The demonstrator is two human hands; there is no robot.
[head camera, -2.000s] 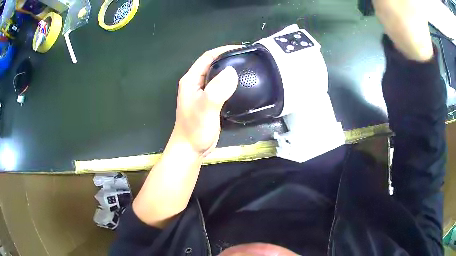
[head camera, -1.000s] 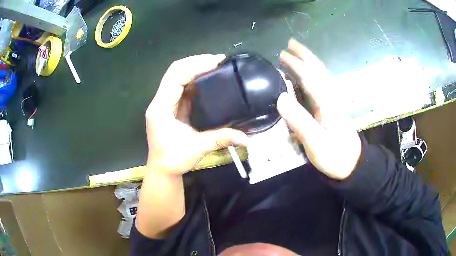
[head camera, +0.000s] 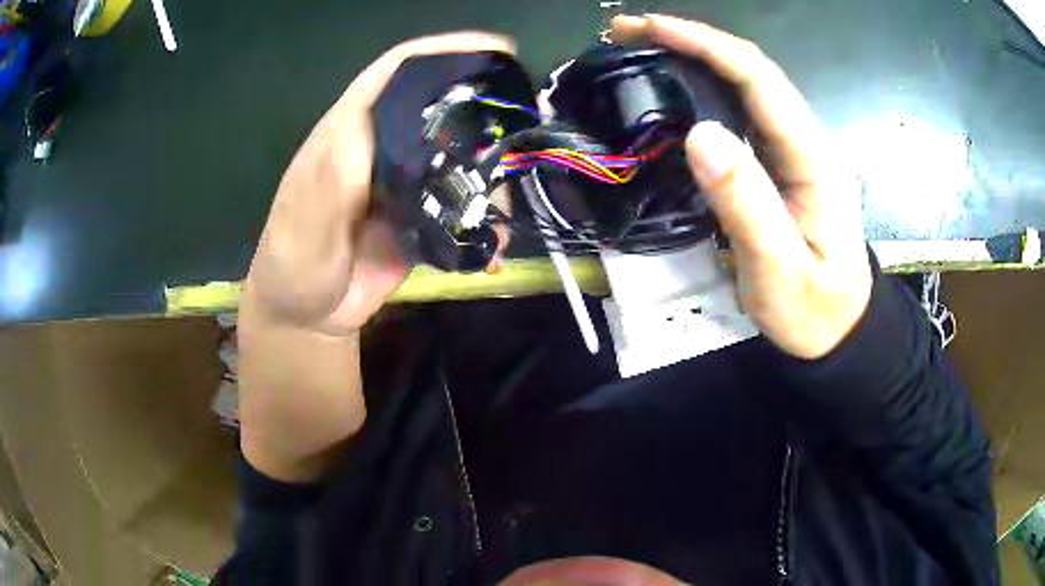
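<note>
The black camera head stands open in two parts over the bench edge. My left hand (head camera: 327, 206) holds the left shell (head camera: 407, 126), whose inside shows a circuit board and small white connectors. My right hand (head camera: 779, 195) holds the right part (head camera: 642, 97) of the camera, a glossy black shell. A bundle of red, yellow, purple and black wires (head camera: 584, 164) spans the two parts. The white bracket (head camera: 676, 315) hangs below the right part. A thin white stick (head camera: 576, 300) hangs beside it. Both hands are slightly blurred.
The dark green mat (head camera: 206, 149) has a yellow-taped edge (head camera: 493, 283). A yellow tape roll (head camera: 101, 14), a white stick (head camera: 164, 23) and a small black part with a white plug (head camera: 44, 120) are at upper left. Cardboard (head camera: 126, 401) and white items are below the bench.
The closed black head has come apart into two parts, showing wires and a board. My left hand has moved left with one shell; my right hand, earlier away from the camera, now holds the other part.
</note>
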